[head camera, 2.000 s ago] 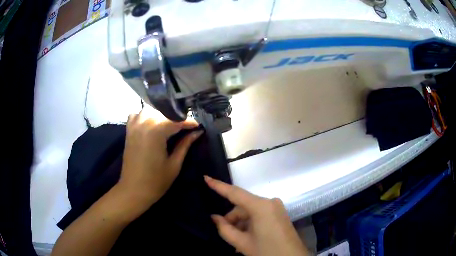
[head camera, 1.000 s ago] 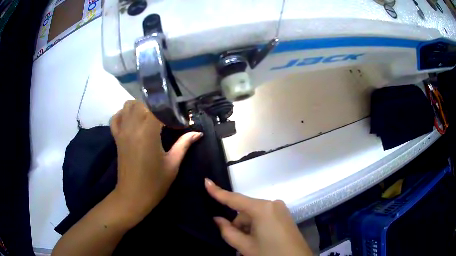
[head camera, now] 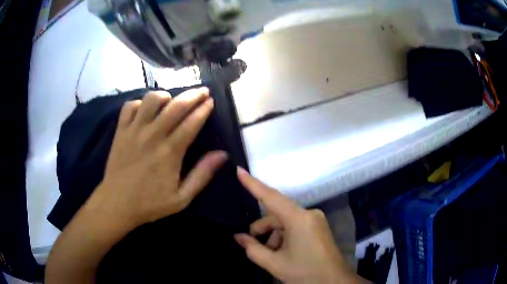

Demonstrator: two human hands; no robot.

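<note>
A large black cloth [head camera: 83, 133] lies under both hands and runs down towards my body. A narrow black strip [head camera: 227, 111] runs along its right edge from the presser foot [head camera: 214, 69] towards me. My left hand [head camera: 150, 150] lies flat on the cloth, fingers spread, fingertips beside the strip just below the foot. My right hand [head camera: 292, 233] holds the cloth's right edge lower down, index finger on the strip and thumb beneath it. The needle is not discernible. The white sewing machine head [head camera: 161, 33] is above, blurred.
A stack of small black pieces [head camera: 445, 80] lies right of the machine bed, beside orange-red scissor loops [head camera: 485, 80]. The table's ruler-marked front edge [head camera: 356, 183] curves below. A blue crate [head camera: 414, 222] stands lower right. A loose thread [head camera: 82, 75] lies upper left.
The view has tilted down, so the machine sits higher. My left hand has changed from a pinch near the foot to flat, spread fingers. My right hand remains at the cloth's right edge.
</note>
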